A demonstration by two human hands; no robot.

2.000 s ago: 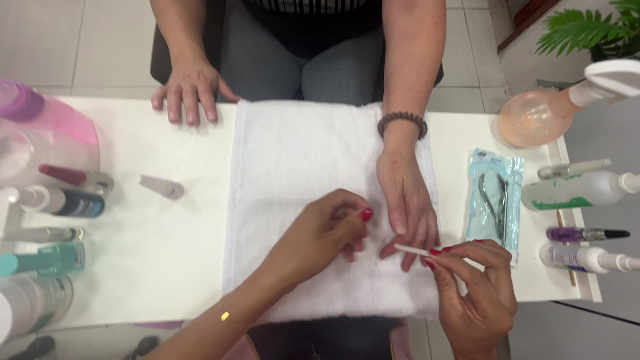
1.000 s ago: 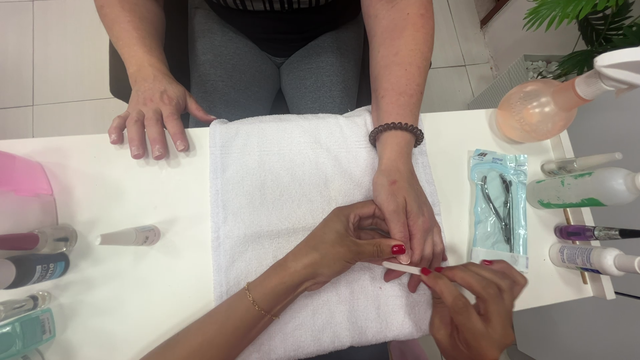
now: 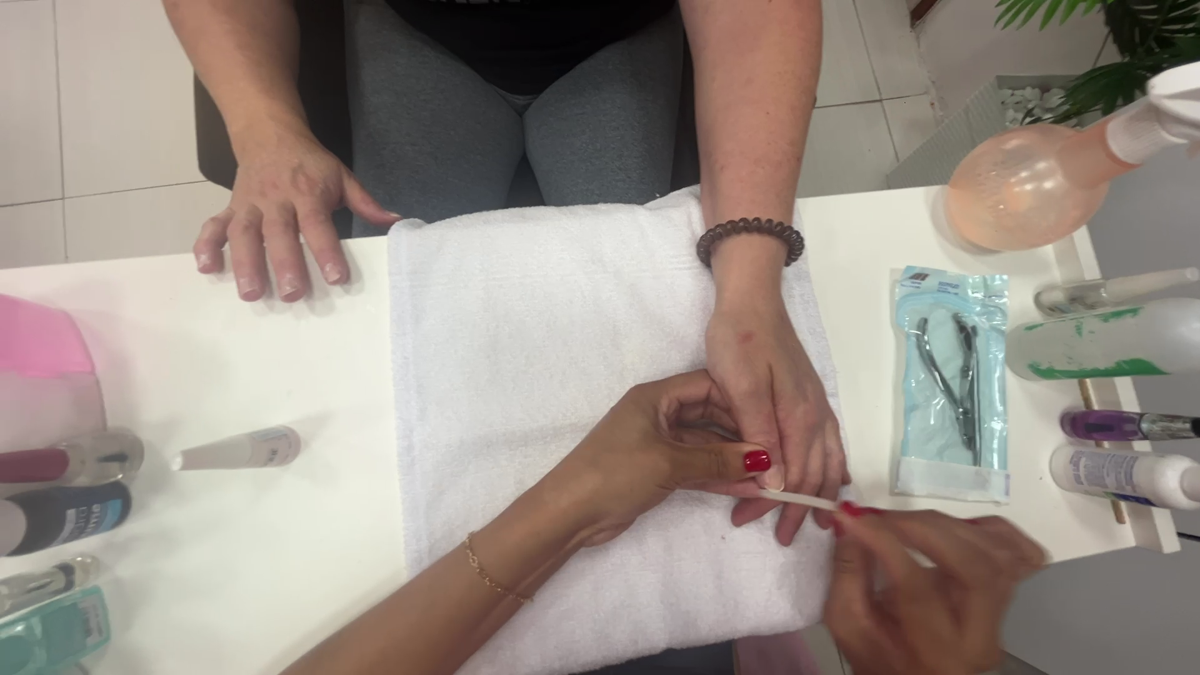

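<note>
My left hand (image 3: 670,441), with a thin chain bracelet at the wrist, grips the thumb of another person's hand (image 3: 783,403), which lies palm down over a white towel (image 3: 525,347). A slim pale nail file or stick (image 3: 797,500) is pinched in my right hand (image 3: 923,572); its far end lies at the tip of that thumb. My right hand is slightly blurred. A dark coiled band (image 3: 750,240) circles the person's wrist. The person's other hand (image 3: 281,220) rests on the white table's far edge at the left.
Right of the towel lies a pouch (image 3: 952,384) with metal cuticle nippers. Beyond it stand a peach spray bottle (image 3: 1022,187), a white bottle (image 3: 1106,342) and smaller bottles. A pale nail polish bottle (image 3: 239,450) lies at left, near a pink container (image 3: 42,342) and more bottles.
My left hand was apart from the person's hand two seconds ago; it has moved right and taken hold of the thumb. The stick remains in my right hand. The view has shifted somewhat.
</note>
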